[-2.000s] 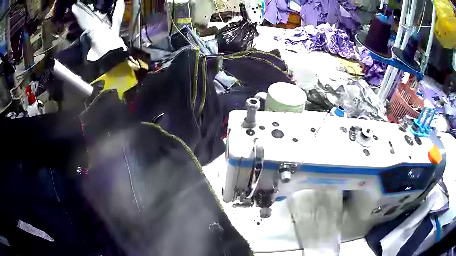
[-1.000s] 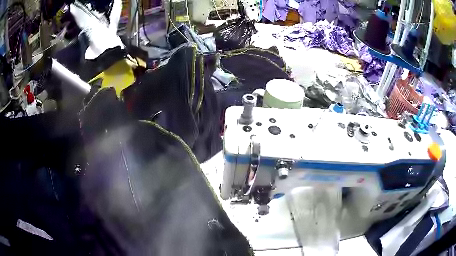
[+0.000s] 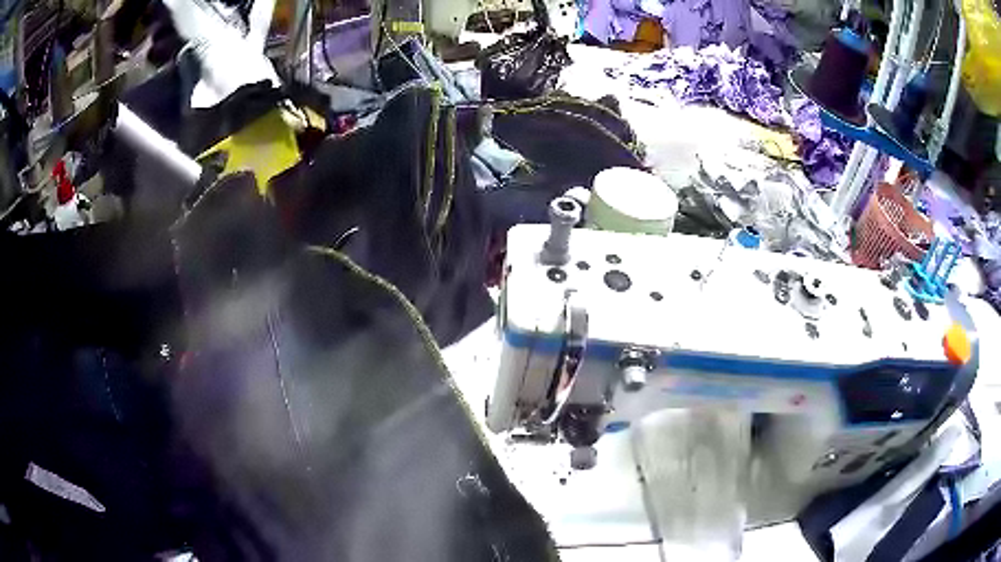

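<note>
Neither of my hands is in view. A large dark garment panel (image 3: 362,406) with a yellow-green overlocked edge fills the left and lower left, its right edge beside the machine. The white sewing machine head (image 3: 703,296) with a blue stripe stands at the right of it. Its needle area (image 3: 576,423) is small and unclear; I cannot tell whether cloth lies under it. Pale cloth (image 3: 694,472) hangs at the machine's throat. More dark pieces (image 3: 373,181) with yellow-green edges lie heaped behind.
A pale lidded mug (image 3: 632,201) stands behind the machine head. An orange-red basket (image 3: 889,225), blue spool pins (image 3: 935,269) and a dark thread cone (image 3: 840,75) are at the right. Purple pieces (image 3: 713,86) and a black plastic bag (image 3: 524,64) lie at the back. Dark and white cloth (image 3: 906,499) hangs lower right.
The camera view has shifted slightly. The machine and the cloth show no clear movement of their own.
</note>
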